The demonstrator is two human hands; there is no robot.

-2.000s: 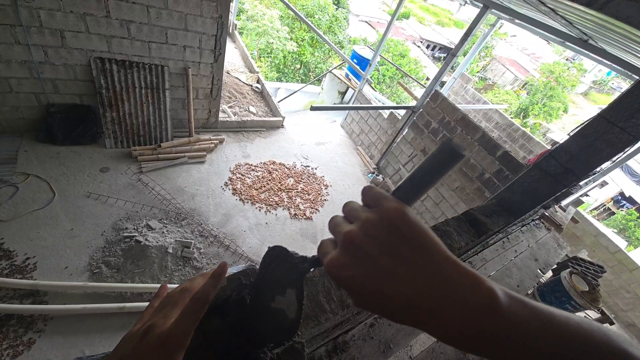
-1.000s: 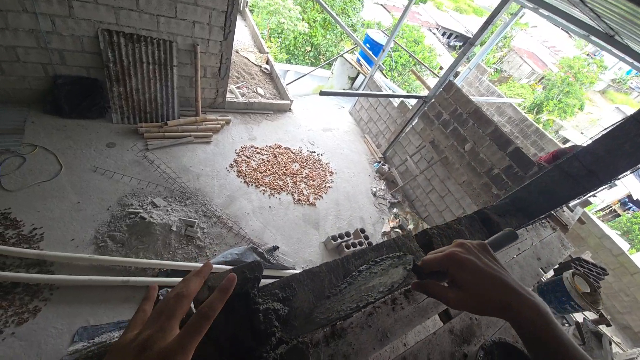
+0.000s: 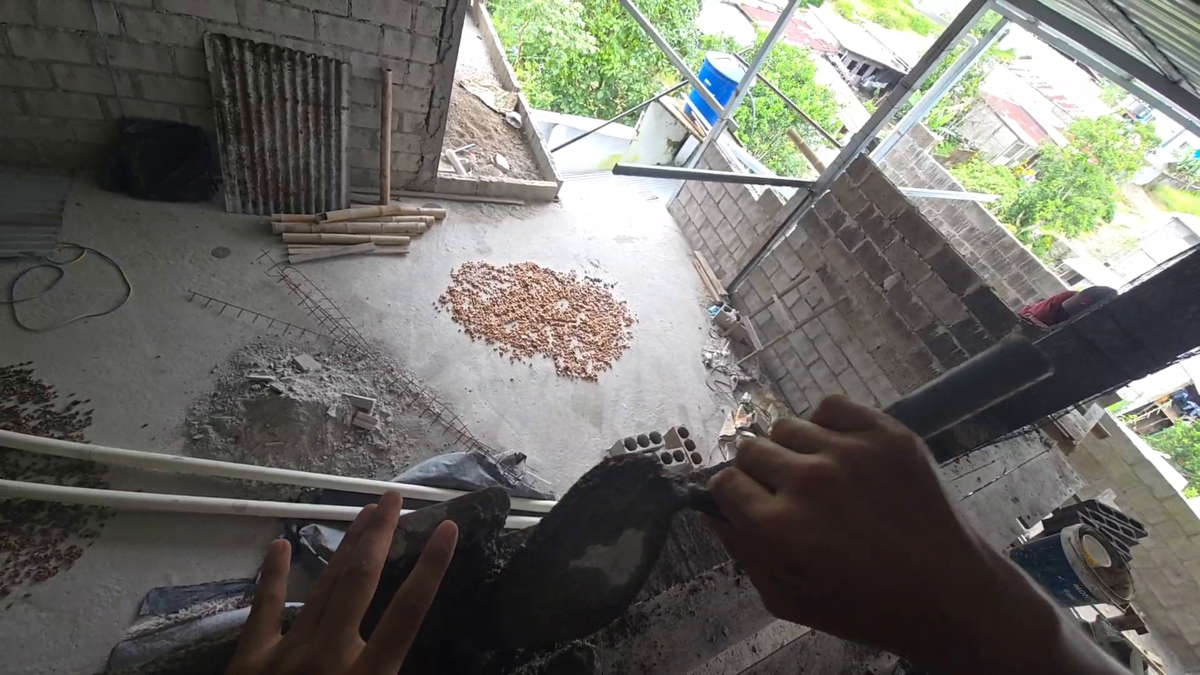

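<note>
My right hand (image 3: 825,497) is closed round the handle of a mason's trowel (image 3: 600,553). The handle points up to the right, and the dark, mortar-smeared blade points down to the left. Beneath the blade runs the top of a wall or beam (image 3: 694,600), coated in dark wet mortar. My left hand (image 3: 347,600) has its fingers spread at the lower left, next to a dark block or mortar edge (image 3: 450,516). Whether its palm rests on anything is hidden.
Far below, a concrete floor bears a patch of brown nuts or stones (image 3: 544,314), rubble (image 3: 300,403), bamboo poles (image 3: 356,230) and steel mesh. Two white pipes (image 3: 234,473) cross at left. Wooden planks and a blue bucket (image 3: 1069,562) are at right. Part of another person (image 3: 1064,307) shows beyond the wall.
One second ago the trowel blade lay low along the mortar, further right; now it is raised and turned, with its face showing nearer my left hand. My right hand still grips it.
</note>
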